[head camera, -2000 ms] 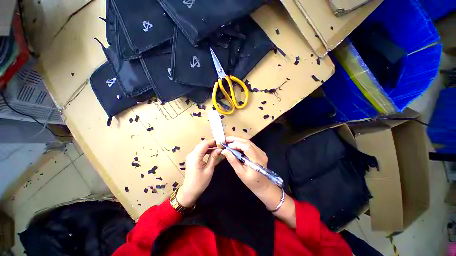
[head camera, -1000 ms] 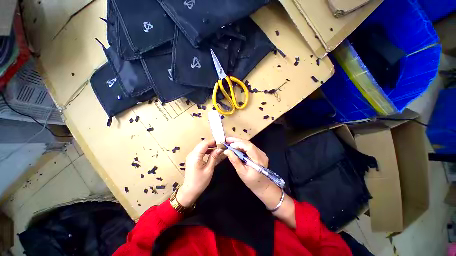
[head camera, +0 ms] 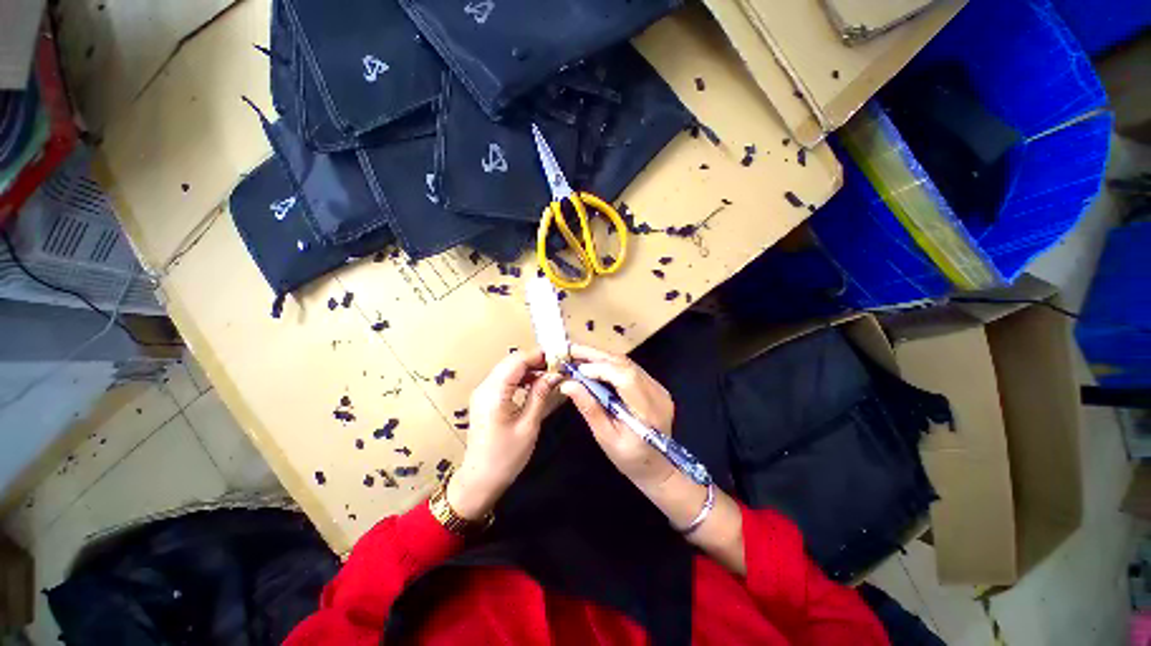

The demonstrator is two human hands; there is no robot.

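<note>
My left hand holds a small white paper slip at its fingertips, above the table's near edge. My right hand grips a slim whitish-blue pen, its tip end at the slip's lower end, where the fingers of both hands nearly meet. The fingers hide the pen tip and the slip's lower end. Scissors with yellow-orange handles lie just beyond the slip, blades pointing away onto black pieces. Several flat black pouches with small white logos overlap at the table's far side.
Cardboard covers the table, with black trimmings scattered on it. A blue bin with a yellowish band stands at the right. Below it is an open carton beside black pieces. Black fabric lies at lower left.
The pen's upper end has shifted slightly in my right hand. Both hands and the slip stay in nearly the same place.
</note>
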